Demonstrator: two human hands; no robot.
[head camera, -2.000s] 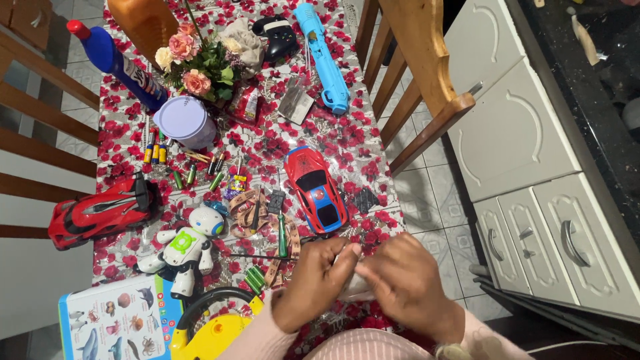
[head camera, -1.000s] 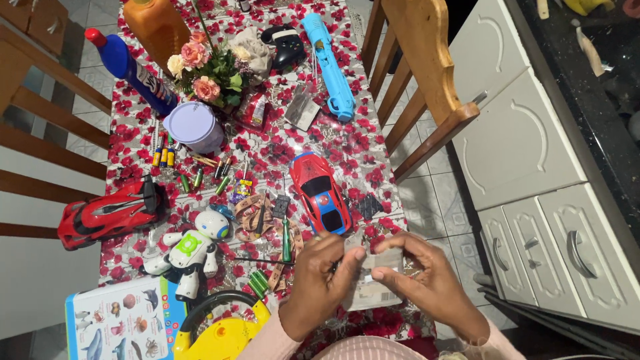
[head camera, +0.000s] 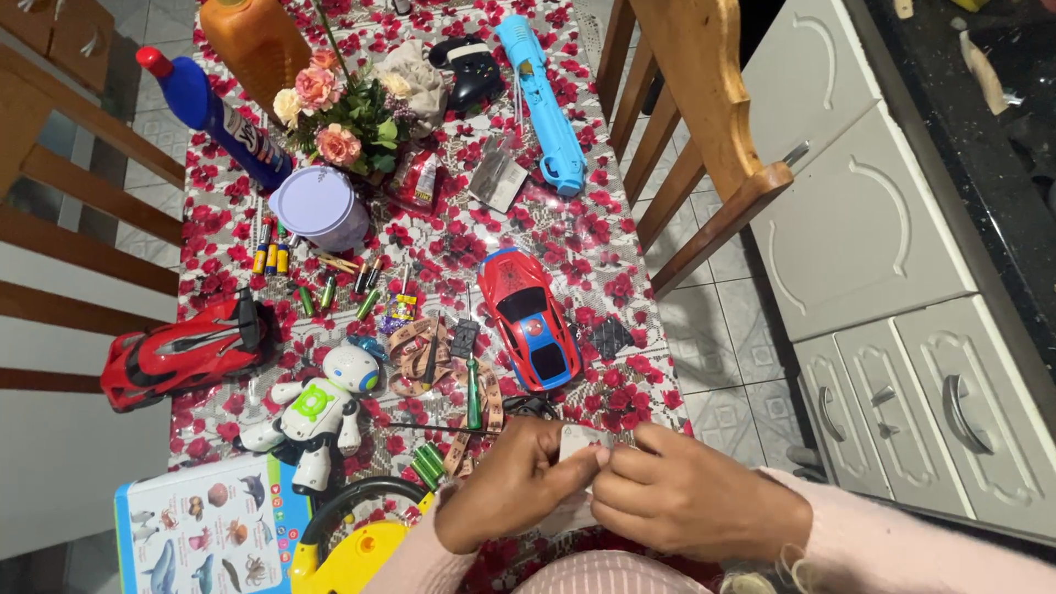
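Near the table's front edge, my left hand (head camera: 520, 483) grips the left side of a small pale packet or card (head camera: 582, 442). My right hand (head camera: 689, 495) pinches its right side, fingers curled, and the two hands nearly touch. Most of the packet is hidden behind the fingers. Just beyond my hands lie a red and blue toy car (head camera: 530, 320), a green-handled screwdriver (head camera: 473, 394), a coiled measuring tape (head camera: 417, 355) and a dark pen-like tool (head camera: 431, 359). Green batteries (head camera: 428, 466) lie left of my left hand.
A white toy robot (head camera: 318, 412), a red toy car (head camera: 186, 351), a picture board (head camera: 202, 528) and a yellow toy steering wheel (head camera: 363, 557) occupy the left. Farther back are a lidded tub (head camera: 322, 206), flowers (head camera: 338, 144), bottles (head camera: 223, 124), a controller (head camera: 469, 73) and a blue toy gun (head camera: 544, 107).
One second ago my hands were farther apart with more of the pale packet showing. They have come together, and my right fingers are now curled over it.
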